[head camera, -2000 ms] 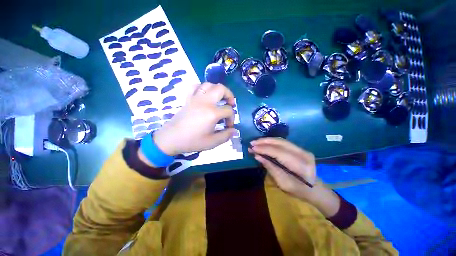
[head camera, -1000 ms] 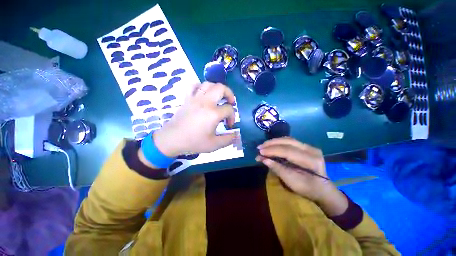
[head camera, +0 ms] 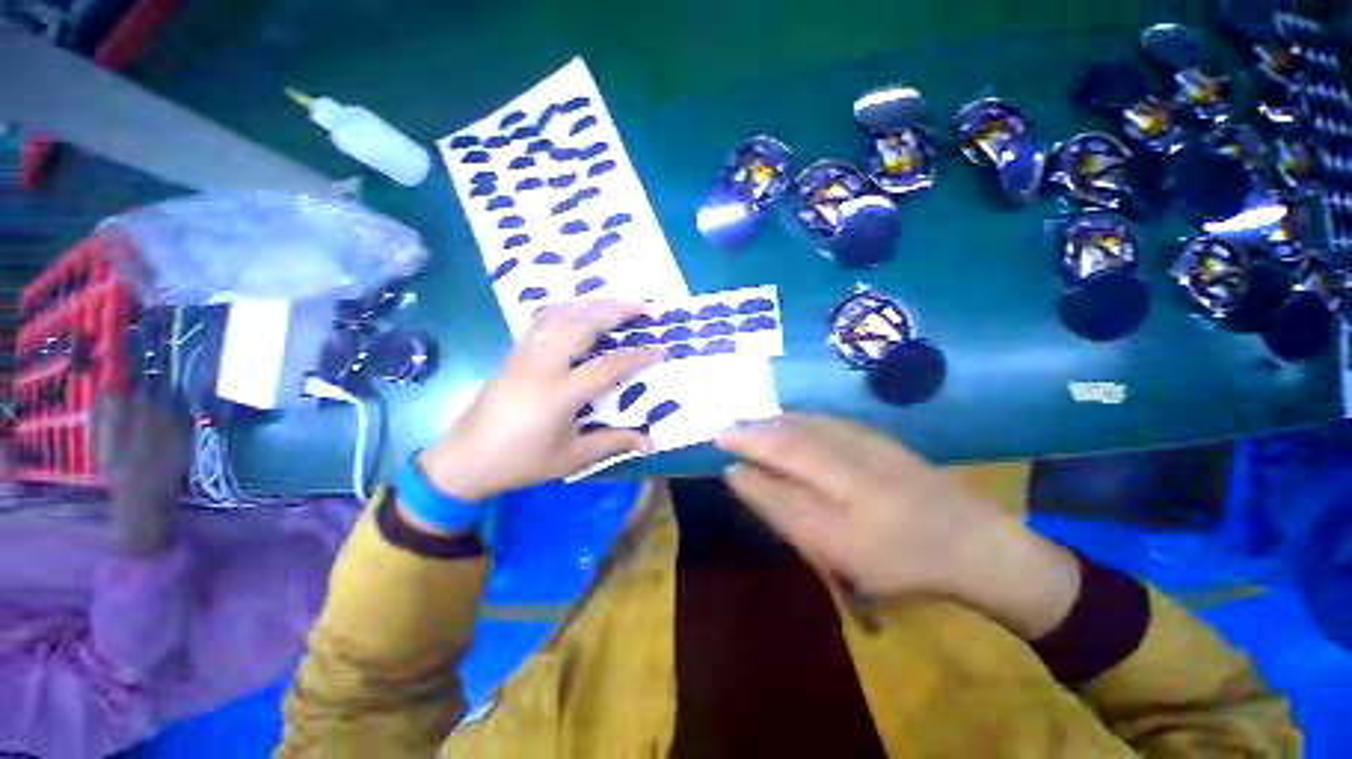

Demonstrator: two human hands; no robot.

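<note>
My left hand (head camera: 541,400) lies over white sticker sheets, fingers and thumb apart, pressing on a strip (head camera: 741,319) with rows of black half-moons. Below it a whitish piece (head camera: 727,400) carries a few half-moons. The long loosely filled sheet (head camera: 541,193) extends up and left. My right hand (head camera: 875,512) is palm down at the bench's near edge, fingertips at the sheet's lower right corner. It holds dark tweezers (head camera: 857,601), mostly hidden under the hand. The nearest round unit (head camera: 872,326) lies open, its dark disc (head camera: 906,371) beside it.
Several more open units (head camera: 1097,252) lie at the right, with a full sticker strip (head camera: 1327,89) at the far right. At the left are a dropper bottle (head camera: 371,144), a crumpled clear bag (head camera: 282,245), a white box (head camera: 254,352), a red tray (head camera: 67,371) and another person's arm (head camera: 146,482).
The view has swung left, so the bench items appear shifted right. My left hand has moved down-left off the strip, uncovering its half-moons. My right hand has flattened, and the tweezers now show less.
</note>
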